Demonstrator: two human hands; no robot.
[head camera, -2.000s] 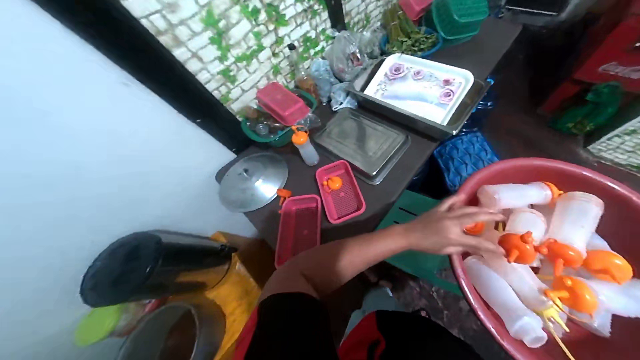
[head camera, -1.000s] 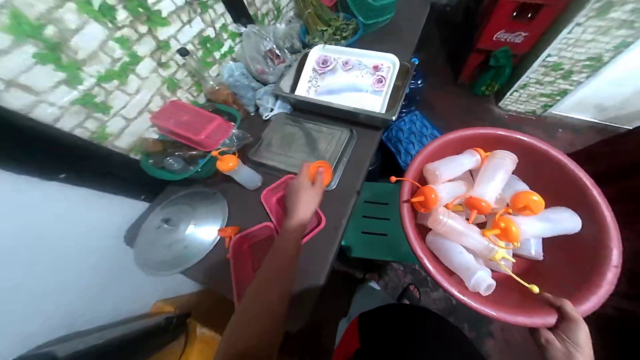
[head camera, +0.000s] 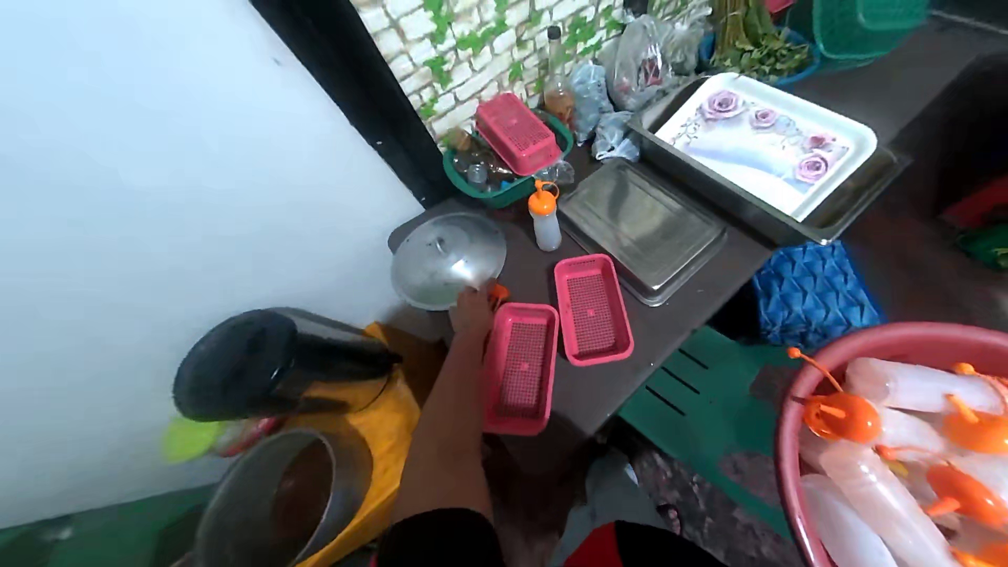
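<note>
My left hand (head camera: 471, 309) reaches to the orange squeeze-bottle cap (head camera: 498, 295) between the round metal lid (head camera: 433, 276) and a pink plastic basket (head camera: 522, 366). Its fingertips are partly hidden, so a grip on the cap cannot be made out. A second pink basket (head camera: 594, 311) lies beside the first. Behind them an orange-capped squeeze bottle (head camera: 545, 220) stands upright. At the lower right, a red plastic basin (head camera: 795, 472) holds several whitish bottles (head camera: 882, 496) and orange caps (head camera: 843, 417). My right hand is out of view.
A flat metal lid (head camera: 646, 228) lies beside a deep metal pan (head camera: 709, 189) bearing a floral tray (head camera: 764, 142). A green basket (head camera: 508, 193) sits by the wall. Lower left are a dark container (head camera: 236, 366) and a large metal pot (head camera: 331, 488). A green stool (head camera: 709, 402) stands below the table.
My left hand has moved left from over the farther pink basket, where it held an orange cap, to the cap by the round lid. My right hand has left the view, which has shifted.
</note>
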